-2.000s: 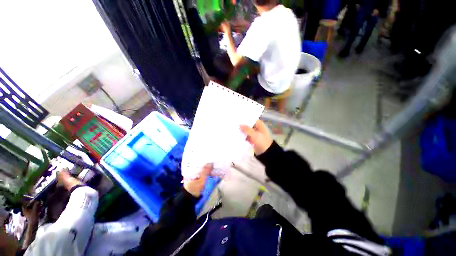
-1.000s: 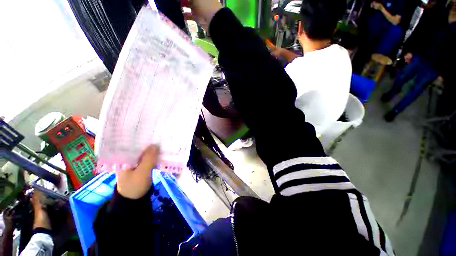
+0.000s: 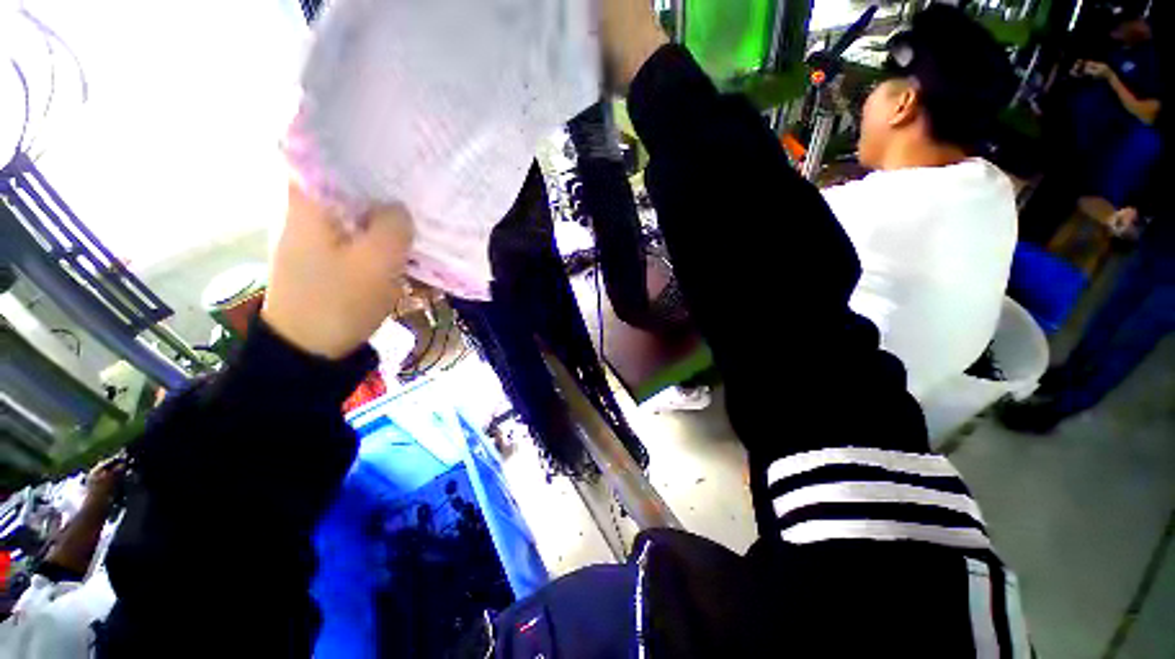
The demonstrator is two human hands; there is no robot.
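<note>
A white and pink printed form (image 3: pixel 445 122) is held up at the top centre; its print is blurred and its top is cut off by the picture's edge. My left hand (image 3: pixel 338 270) grips its lower left edge. My right hand (image 3: pixel 628 39) is raised at the top edge, beside the form's right side; its fingers are cut off or hidden, so I cannot tell what they hold. Black cable strands (image 3: pixel 522 348) hang behind and below the form.
A blue bin (image 3: pixel 509 509) with black parts stands below. A metal rail (image 3: pixel 606 444) runs beside it. A person in a white shirt (image 3: pixel 934 264) sits at right by a white bucket (image 3: pixel 1024 348). Other people show at the far right and lower left.
The form and my left hand have moved up. My right arm stays raised and has shifted right. The seated person now appears farther right.
</note>
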